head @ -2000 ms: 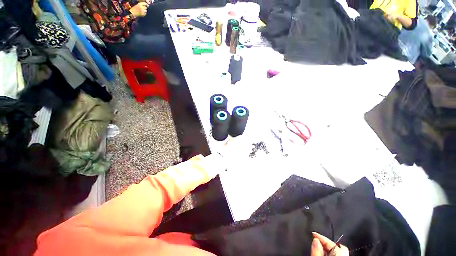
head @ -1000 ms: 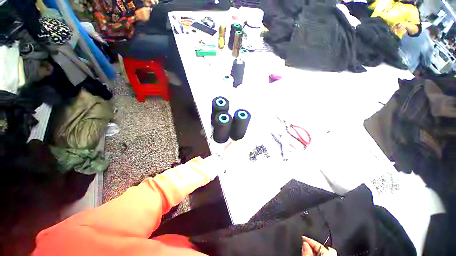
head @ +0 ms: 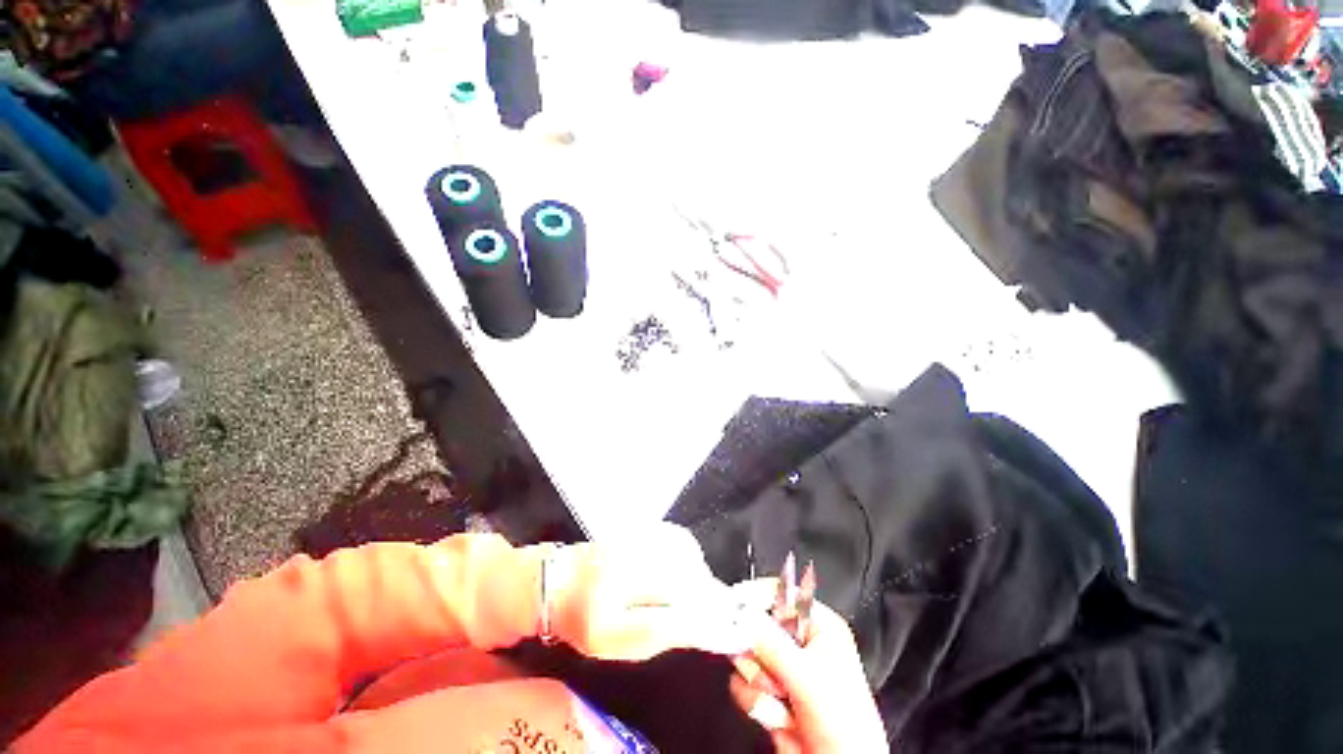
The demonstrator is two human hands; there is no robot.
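Observation:
A black garment with smooth, shiny lining [head: 921, 508] lies over the near table edge and my lap. A pale dotted line and a loose dark thread show on it. My left hand [head: 700, 616], washed out by glare, reaches across from the orange sleeve to my right hand. My right hand [head: 818, 675] is at the bottom centre in front of the garment, fingers bent and fingertips upward. The hands meet or overlap. Glare and blur hide whether either holds a needle or thread.
Three black thread cones [head: 501, 287] stand near the table's left edge. Red-handled scissors [head: 754, 265] and dark specks [head: 645, 343] lie beyond the garment. A brownish-black garment pile [head: 1178, 192] is at right. A red stool [head: 221, 170] stands on the floor at left.
The view has shifted, moving table items up and left in the picture. My left hand has left its place near the cones and come to my right hand. The garment now shows more fully.

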